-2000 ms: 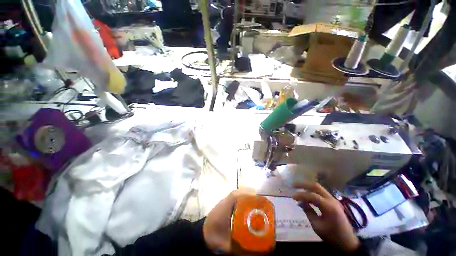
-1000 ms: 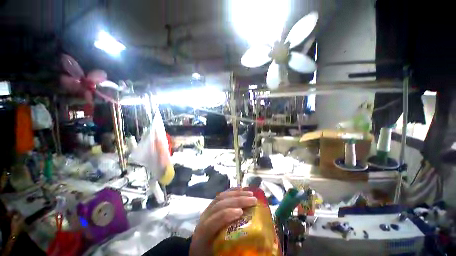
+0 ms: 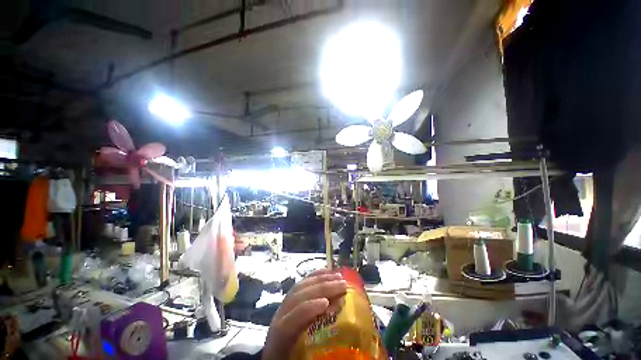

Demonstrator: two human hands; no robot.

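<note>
An orange-yellow bottle [image 3: 348, 325] with a red top is held up close to the camera at the bottom centre, tilted. My left hand [image 3: 303, 316] is wrapped around its left side, with fingers across its upper part. The bottle's lower end is cut off by the picture's edge. My right hand is not in view. The top of the white sewing machine [image 3: 523, 349] shows at the lower right, with the green tube holder [image 3: 399, 325] just right of the bottle.
A purple device [image 3: 135, 333] stands at the lower left. A white plastic bag [image 3: 211, 246] hangs left of centre. Thread cones [image 3: 525, 246] and a cardboard box [image 3: 478, 254] are behind at right. A white-bladed fan [image 3: 381, 131] hangs above.
The view has tipped up from the table to the ceiling and lights. The bottle was low over the table and is now raised near the camera. My right hand has left the picture.
</note>
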